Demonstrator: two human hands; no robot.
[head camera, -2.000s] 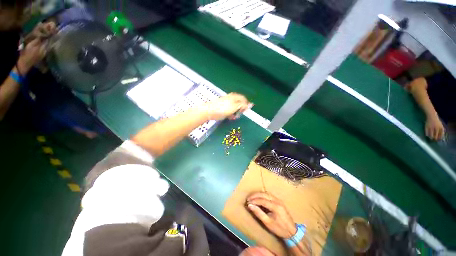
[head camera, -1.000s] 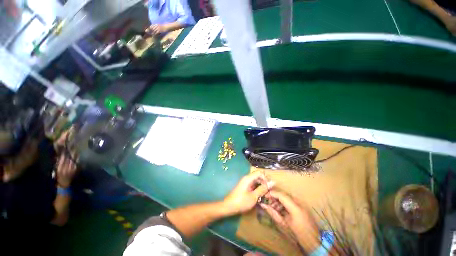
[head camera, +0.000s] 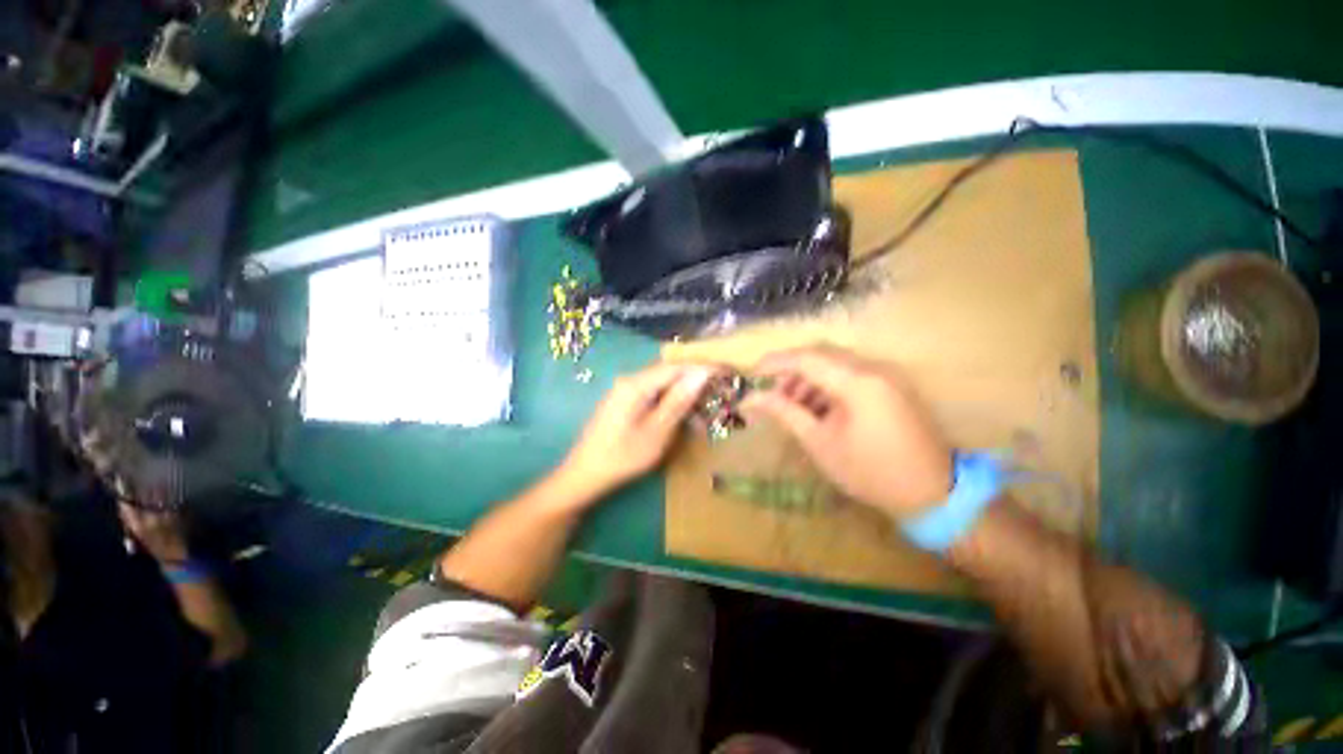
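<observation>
My left hand (head camera: 636, 424) and my right hand (head camera: 854, 427) meet over the left part of the tan cardboard mat (head camera: 972, 324). Between their fingertips is a cluster of small dark and light pieces (head camera: 722, 404), too blurred to tell apart. Both hands grip at it. A light blue band is on my right wrist. A blurred green strip (head camera: 773, 491), likely a PCB strip, lies on the mat below the hands. A loose pile of yellow and dark small components (head camera: 569, 315) lies left of the fan.
The black square fan (head camera: 714, 221) stands behind the mat, its cable running right. A round brown pot (head camera: 1239, 337) is at the right. A dotted tray (head camera: 439, 280) and white sheet (head camera: 339, 354) lie left. A large fan (head camera: 177, 427) and a person (head camera: 111, 619) are far left.
My left hand has come from over the tray to my right hand above the mat. The view has turned and tilted down. The green strip on the mat now shows below the hands.
</observation>
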